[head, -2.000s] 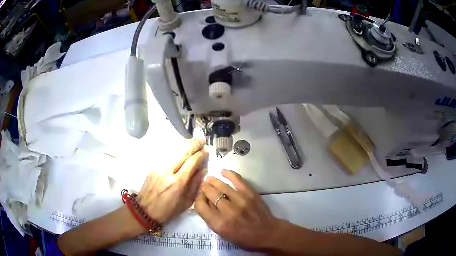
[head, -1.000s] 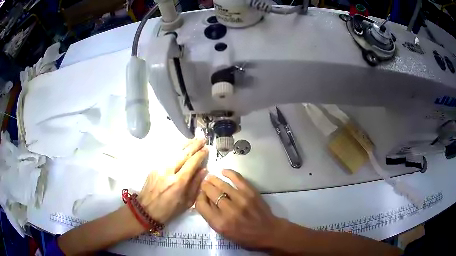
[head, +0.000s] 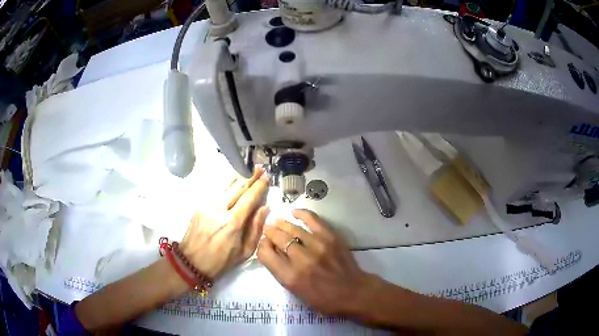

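White fabric (head: 85,157) lies spread on the table left of the sewing machine (head: 394,98) and runs under my hands, overexposed near the needle. My left hand (head: 223,230) lies flat on it, fingertips close to the presser foot and needle area (head: 268,172). My right hand (head: 315,262), with a ring, is just right of and below it, fingers bent down at the fabric. Glare hides the fabric edge and whether the fingers pinch it.
Thread snips (head: 374,177) and a small metal disc (head: 316,189) lie right of the needle. A tan block (head: 458,194) with white strips is under the arm. A lamp (head: 178,125) hangs left of the head. A crumpled fabric heap (head: 26,230) is at the left edge.
The view has shifted slightly. Both hands stay close to the needle area; my left fingertips are a little nearer the presser foot. The snips and block have not moved on the table.
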